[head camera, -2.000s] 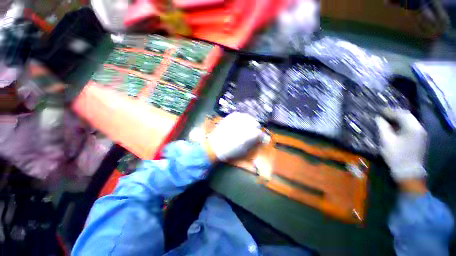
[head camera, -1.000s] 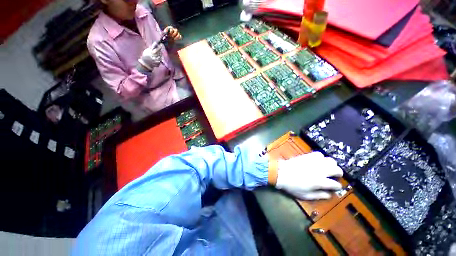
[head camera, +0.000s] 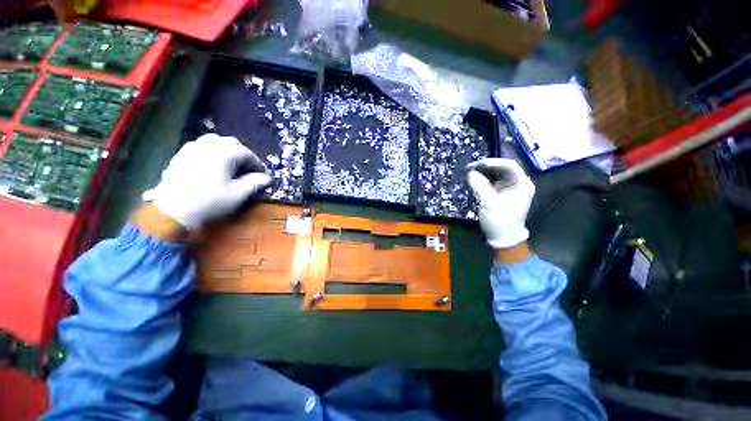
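The orange-brown assembly fixture (head camera: 370, 261) lies in front of me, with slots, corner pins and small silvery parts at the upper edges of its two halves. The black three-section parts tray (head camera: 310, 136) stands just behind it, full of small silvery pieces. My left hand (head camera: 216, 179), gloved in white, is over the left section's front edge, fingers bent; whether it holds a part cannot be seen. My right hand (head camera: 502, 197), also gloved, is at the right section's right edge, thumb and fingers curled together; any part between them is too small to tell.
A red foam sheet (head camera: 31, 238) with rows of green circuit boards (head camera: 72, 105) lies at the left. Crumpled clear plastic bags (head camera: 408, 78) lie behind the tray. A clipboard with white paper (head camera: 553, 122) is at the right. A brown cardboard box (head camera: 461, 26) stands at the back.
The view has swung right, away from the other person and onto the tray and fixture. My right hand, out of view one second ago, shows again. My left hand has moved from the fixture to the tray.
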